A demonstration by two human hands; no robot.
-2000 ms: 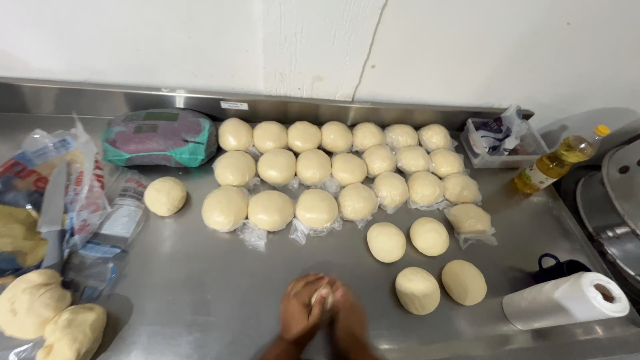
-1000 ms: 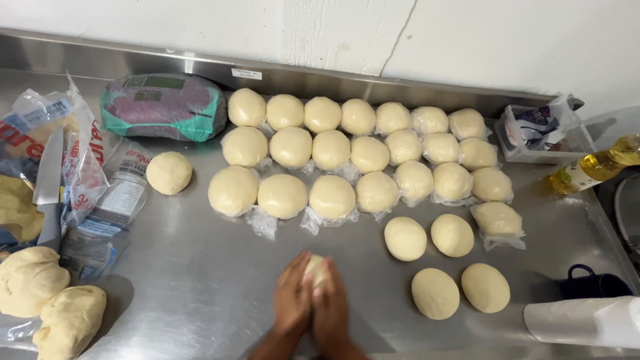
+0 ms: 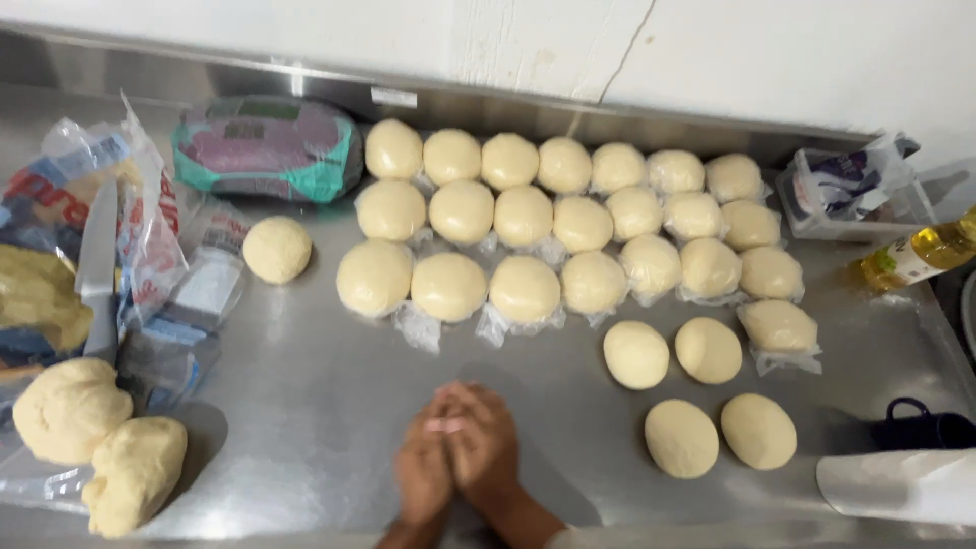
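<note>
My left hand and my right hand are cupped together, fingers closed over each other, above the near middle of the steel worktop. Whatever lies between the palms is hidden now. Beyond them, rows of smooth dough balls in clear plastic wrap run along the back. Several unwrapped dough balls rest to the right of my hands. One more bare ball sits alone on the left. Two rough dough lumps lie at the near left, partly on plastic.
On the left, a knife rests on printed plastic bags. A purple and green package stands behind. At right are a clear plastic tub, an oil bottle, a dark mug and a paper roll.
One second ago a piece of dough showed between my palms; now my fingers have closed over that spot. The view has shifted slightly.
</note>
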